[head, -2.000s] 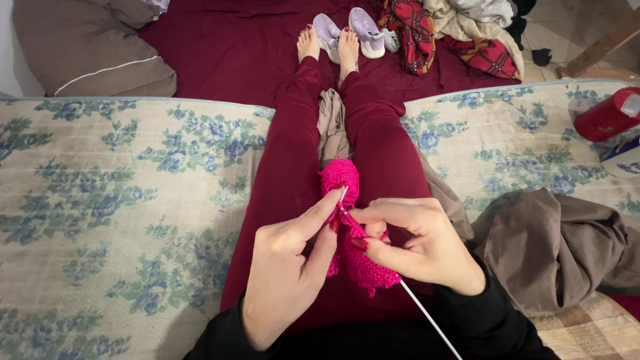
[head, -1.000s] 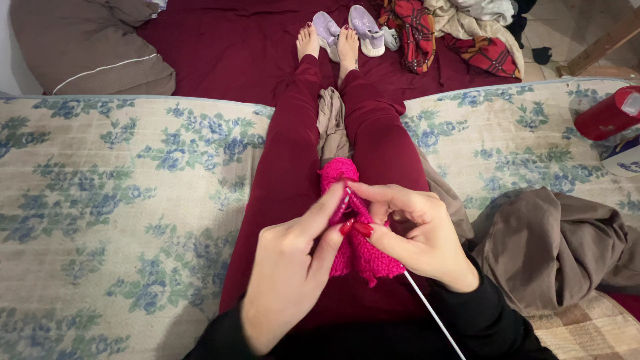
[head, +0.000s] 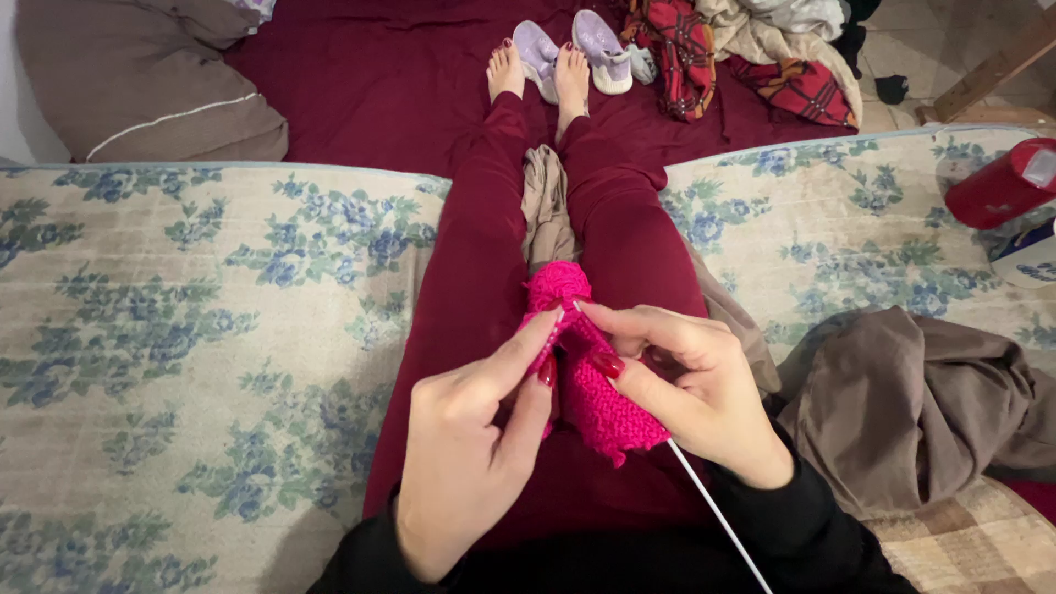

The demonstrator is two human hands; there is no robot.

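Over my lap, my left hand [head: 483, 437] pinches the left part of a bright pink knitted piece [head: 619, 412] between thumb and forefinger, where stitches line a needle tip. My right hand [head: 701, 379] grips the right part of the knitting and a white knitting needle [head: 716, 511], whose long shaft runs down to the lower right from under the palm. The two forefingers are a small gap apart, with pale needle tips beside them. A ball of pink yarn [head: 558, 283] lies between my thighs, just beyond the fingertips. The fingers hide much of the stitches.
My legs stretch over a floral mattress [head: 330, 239] onto a dark red sheet [head: 371, 82]. A brown pillow [head: 148, 91] is at upper left, lilac shoes [head: 602, 54] by my feet, plaid cloth [head: 685, 58] beyond. On the right are a red container [head: 1002, 186] and crumpled brown fabric [head: 916, 404].
My forefingers, close together at the stitches one second ago, are now slightly apart. The right part of the knitting shows more openly. Both hands keep their hold.
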